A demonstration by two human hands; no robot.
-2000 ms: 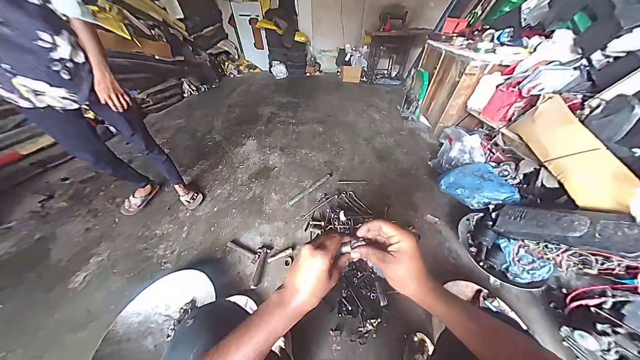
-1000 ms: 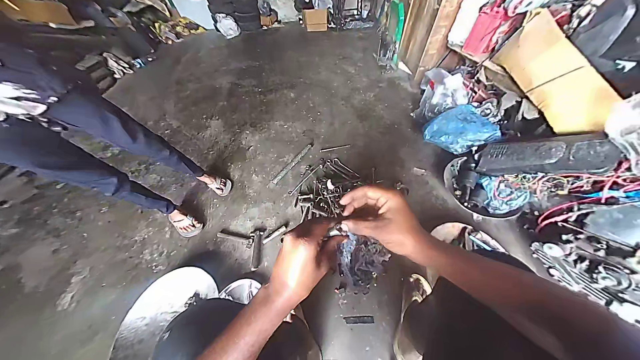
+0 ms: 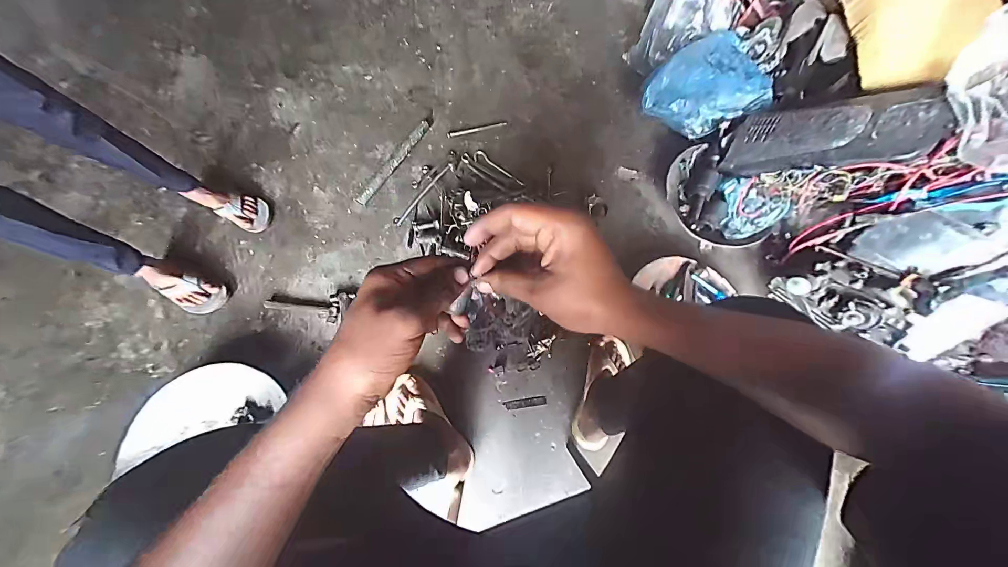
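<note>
My left hand (image 3: pixel 398 323) grips a small greyish part (image 3: pixel 465 301) near the middle of the view; its kind is hard to make out. The fingertips of my right hand (image 3: pixel 547 264) meet those of the left at the top of this part, and whether they pinch anything is hidden. Below and behind both hands lies a pile of small metal parts and spanners (image 3: pixel 480 177) on the floor. A flat metal bar (image 3: pixel 394 163) and a thin rod (image 3: pixel 477 129) rest just beyond the pile.
A person's sandalled foot (image 3: pixel 244 213) stands at the left. A metal tool (image 3: pixel 303 304) lies left of my hands. On the right are a blue plastic bag (image 3: pixel 709 85), a round container (image 3: pixel 679 197) with parts, tangled wires (image 3: pixel 858 181) and a dark plastic casing (image 3: pixel 843 130). A grey board (image 3: pixel 520 449) lies between my feet.
The view has tilted down strongly. My hands stay close together over the pile, and the fingers of my right hand have shifted on the small part.
</note>
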